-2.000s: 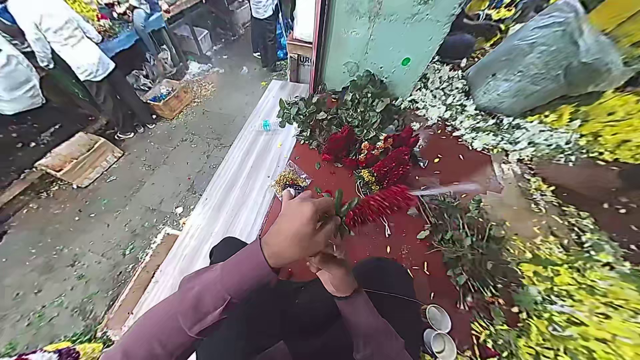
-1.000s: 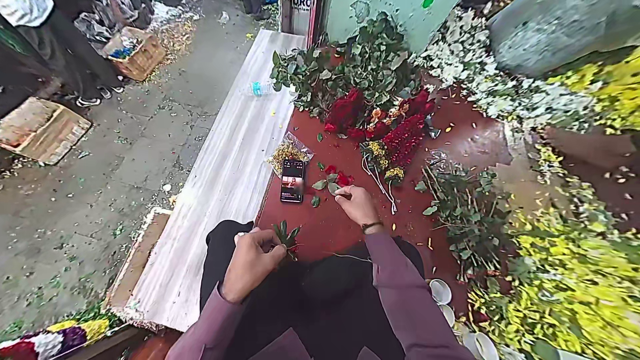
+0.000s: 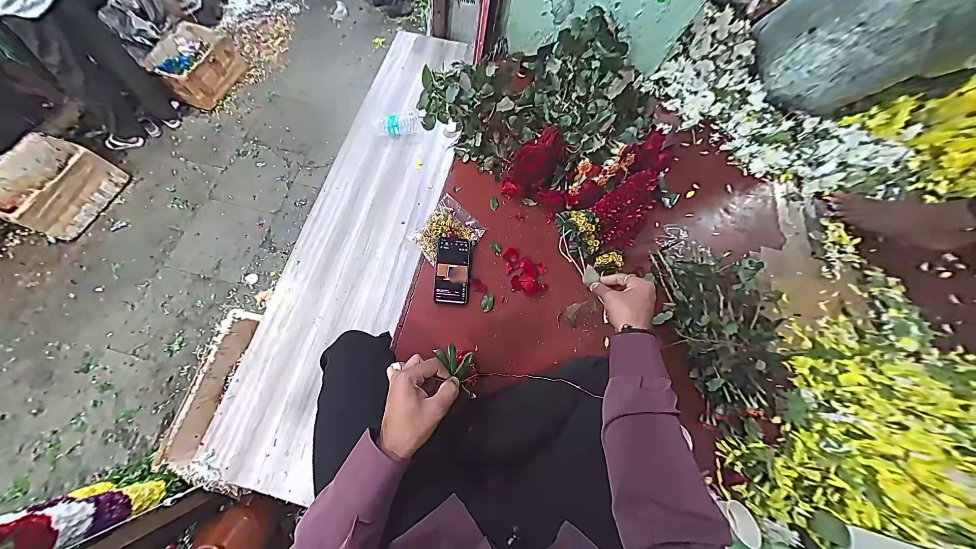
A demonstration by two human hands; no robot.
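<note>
Between the thumb and fingers of my left hand (image 3: 418, 400) is a small bunch of green leaves (image 3: 455, 361) with some red behind it. A thin thread (image 3: 534, 376) runs from that bunch to the right across my lap. My right hand (image 3: 627, 299) pinches a leaf (image 3: 591, 276) just below the small yellow flowers (image 3: 583, 229). Red petals (image 3: 524, 273) lie on the red surface between my hands and the red flower garlands (image 3: 625, 210). A phone (image 3: 453, 271) with its screen lit lies left of the petals, against a clear bag of yellow flowers (image 3: 444, 226).
A white board (image 3: 335, 229) with a plastic bottle (image 3: 402, 124) runs along the left. Leafy stems (image 3: 564, 99) are heaped at the back, cut stems (image 3: 720, 328) and yellow flowers (image 3: 862, 427) at the right. A person's bare foot (image 3: 900, 221) is at the right edge; another person (image 3: 84, 69) stands upper left.
My hands were together at a red flower garland two seconds ago and are now apart. Since one second ago, my right hand has moved right, toward the small yellow flowers. The view has tilted down.
</note>
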